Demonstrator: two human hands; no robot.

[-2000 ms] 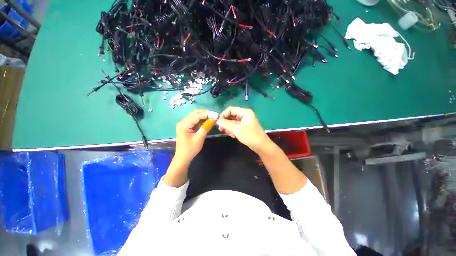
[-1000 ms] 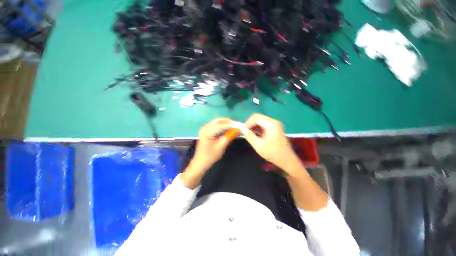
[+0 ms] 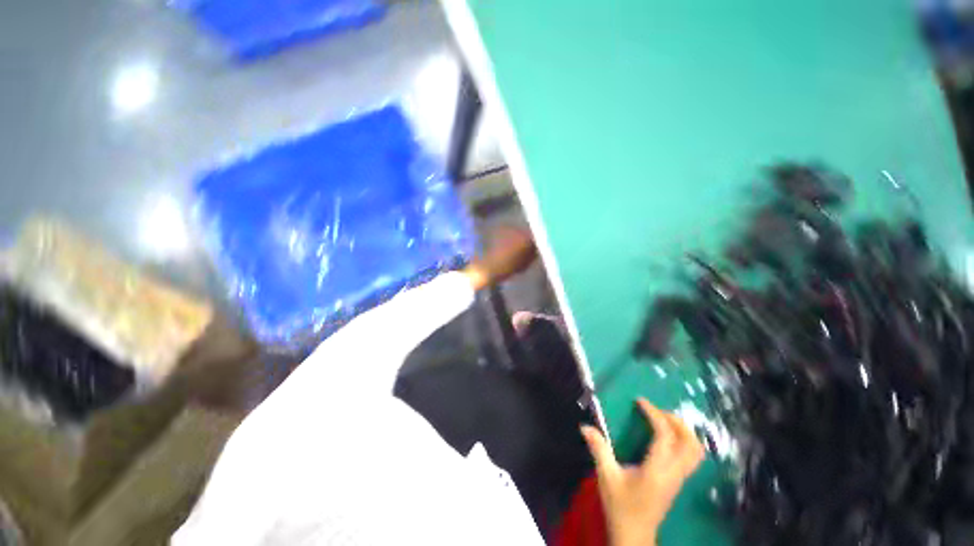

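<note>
The view is tilted and blurred. My left hand (image 3: 508, 256) is low beside the bench edge, blurred and partly hidden; what it holds, if anything, cannot be told. My right hand (image 3: 654, 469) is at the bench edge with thumb and fingers apart, and nothing shows in it. Small white pieces (image 3: 707, 429) lie just beyond its fingertips. The tangled heap of black cables (image 3: 854, 395) fills the lower right on the green bench top (image 3: 684, 117). The orange tool cannot be seen.
A blue plastic-lined bin (image 3: 331, 219) stands on the floor to the left, with another blue bin (image 3: 283, 21) at the top. A brown carton (image 3: 118, 299) with dark contents is at the far left. Part of a red basket (image 3: 582, 517) shows below the bench edge.
The view has swung left and turned. My hands, together before, are now apart: the left is out beside the bench, the right opened near the white pieces. The orange tool is no longer visible.
</note>
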